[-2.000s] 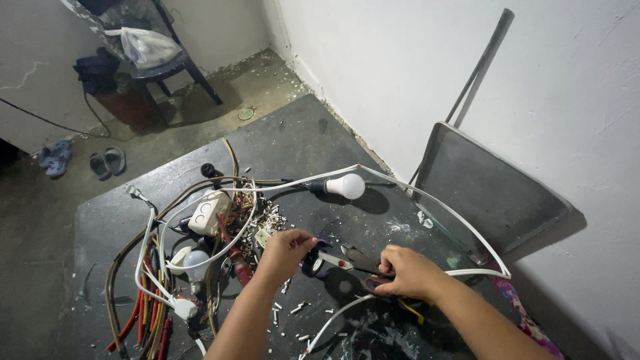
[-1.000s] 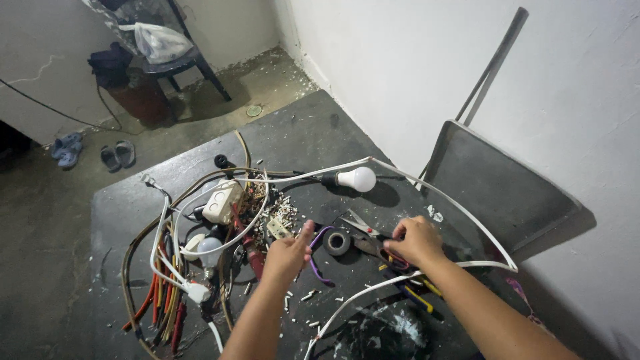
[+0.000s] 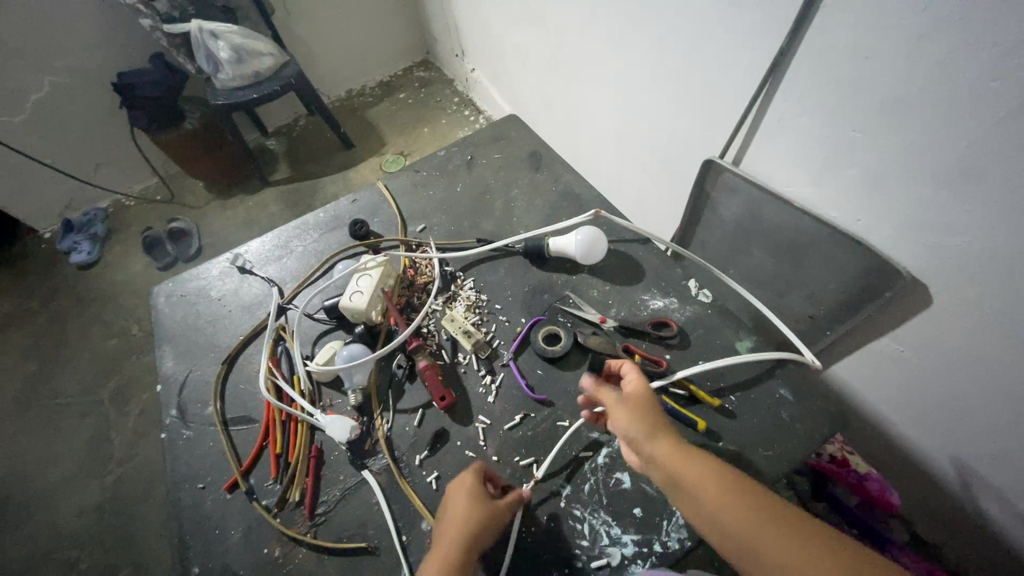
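Note:
My left hand [image 3: 476, 512] pinches the white electrical cable [image 3: 560, 444] near the table's front, beside a stripped spot. A small piece of black tape [image 3: 596, 363] is between the thumb and fingers of my right hand [image 3: 628, 408], above the same cable. Just behind my right hand lie a roll of black electrical tape [image 3: 552, 339], scissors [image 3: 592, 314] with red and black handles, and a purple wire [image 3: 522, 376]. Pliers with yellow and blue handles [image 3: 684, 416] are partly hidden under the cable. A white bulb [image 3: 578, 245] sits in a black socket on the far side.
On the left of the table [image 3: 496, 160] are a white outlet box [image 3: 370, 290], a clear bulb [image 3: 354, 370], a red-handled screwdriver [image 3: 432, 380], colored wires [image 3: 288, 424] and a white plug [image 3: 340, 428]. Insulation scraps lie mid-table. A chair [image 3: 264, 84] stands behind; a grey panel [image 3: 784, 256] leans on the wall.
The scissors, in my right hand two seconds ago, now lie on the table. The tape roll has been let go. My left hand has moved toward the near edge, onto the white cable.

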